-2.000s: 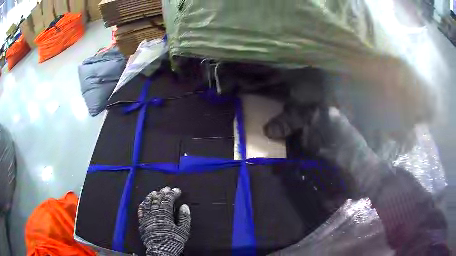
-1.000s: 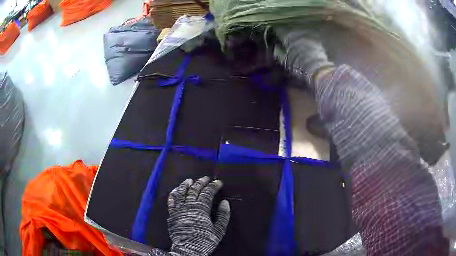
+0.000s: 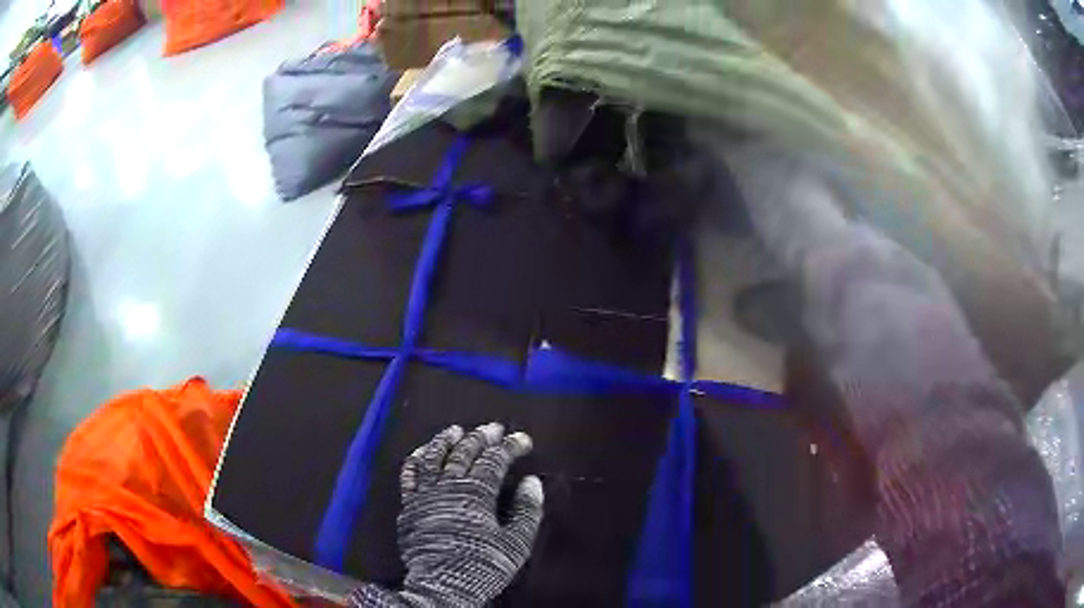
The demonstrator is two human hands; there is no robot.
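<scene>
The green woven sack [image 3: 689,71] lies at the far side of the black stack [image 3: 476,279], its frayed mouth facing me. Dark material shows at the mouth, too dim to identify. My left hand [image 3: 470,511], in a grey-black knit glove with pale fingertips, lies palm down on the near part of the stack, fingers slightly apart, holding nothing. My right arm reaches forward along the right side to the sack mouth. My right hand [image 3: 743,166] is blurred there, and its fingers and anything in them cannot be made out.
Blue strips [image 3: 410,321] cross the stack. A pale patch [image 3: 731,315] shows at its right. An orange sack [image 3: 143,475] with dark contents stands at lower left. A grey bag [image 3: 321,113], cardboard [image 3: 440,33] and more orange sacks [image 3: 220,24] are beyond. Clear film [image 3: 850,576] is at lower right.
The view has shifted, so the stack sits further right than at first. My right arm has moved from over the pale patch to the sack mouth. My left hand stays flat on the stack.
</scene>
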